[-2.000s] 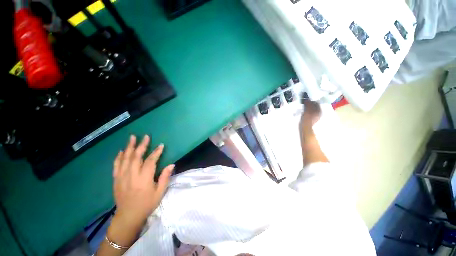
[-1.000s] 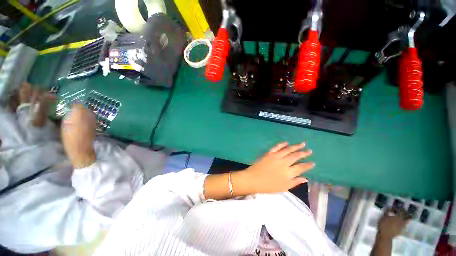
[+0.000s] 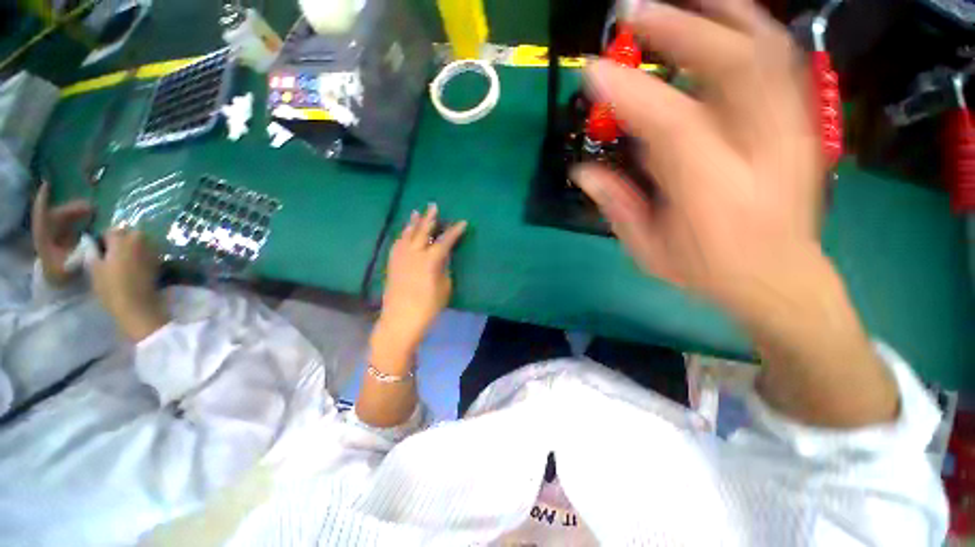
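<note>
My left hand (image 3: 417, 272) is low over the green mat (image 3: 503, 256), left of the black press fixture (image 3: 556, 198). A small dark spot shows between its fingertips; I cannot tell if it is a held part. My right hand (image 3: 727, 160) is blurred and raised in front of the fixture, hiding much of it. Its fingers are apart beside the left red clamp handle (image 3: 604, 123) and partly cover it; whether they touch it is unclear. The middle red handle (image 3: 829, 107) shows past the right hand, and another red handle (image 3: 961, 160) is at the right edge.
A cream tape roll (image 3: 465, 91) lies left of the fixture, beside a dark tape dispenser (image 3: 347, 96). A black cable (image 3: 387, 219) crosses the mat. At left, a neighbour's hands (image 3: 126, 280) are near a sheet of small round black parts (image 3: 225, 219). A black grid tray (image 3: 190, 96) lies behind.
My right hand has risen from the white lap-side tray to the fixture. My left hand has moved left along the mat. The view has shifted, and less of the tray shows.
</note>
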